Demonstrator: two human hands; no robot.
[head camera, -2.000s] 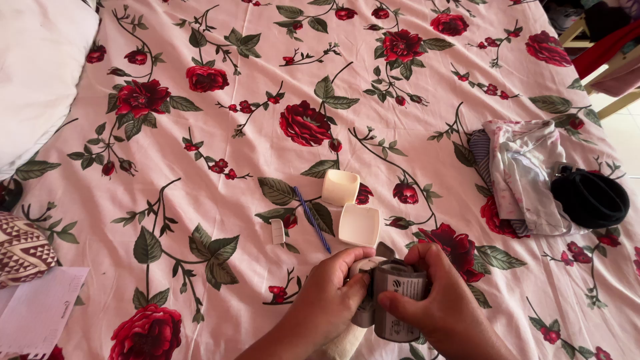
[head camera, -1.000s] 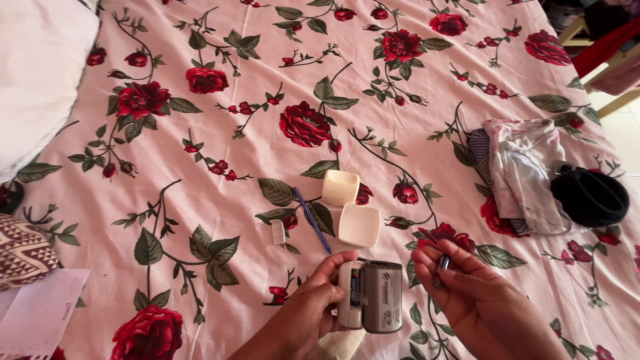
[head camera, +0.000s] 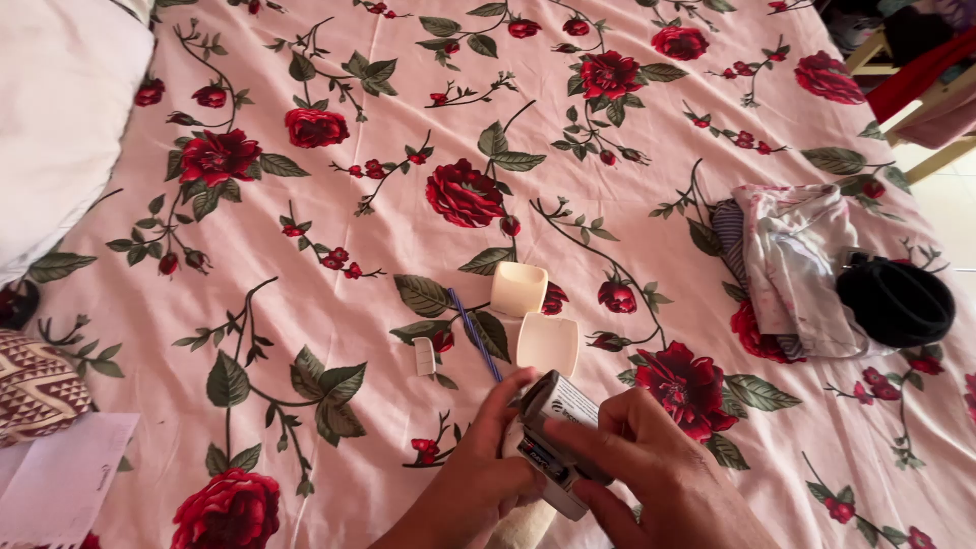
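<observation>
My left hand (head camera: 484, 465) grips a small grey and white device (head camera: 568, 404) at the bottom centre, its battery compartment facing up with at least one battery (head camera: 537, 456) inside. My right hand (head camera: 656, 465) has its fingers on the device's right side, by the compartment; whether it holds a loose battery is hidden. Just beyond the hands lie two cream plastic cups or caps, one (head camera: 519, 288) behind the other (head camera: 547, 345). A blue striped stick (head camera: 474, 335) lies to their left, with a small white plastic cover (head camera: 425, 356) beside it.
Folded cloths (head camera: 793, 259) and a black fuzzy object (head camera: 896, 303) lie at right on the floral bedsheet (head camera: 366, 229). A white pillow (head camera: 69, 114) is at upper left, with a patterned item (head camera: 38, 385) and paper (head camera: 72, 480) at lower left. Wooden furniture (head camera: 934, 145) stands beyond the bed.
My right hand, apart from the device a second ago with a battery in its fingers, has come back onto it. The device is now tilted, with its compartment turned up.
</observation>
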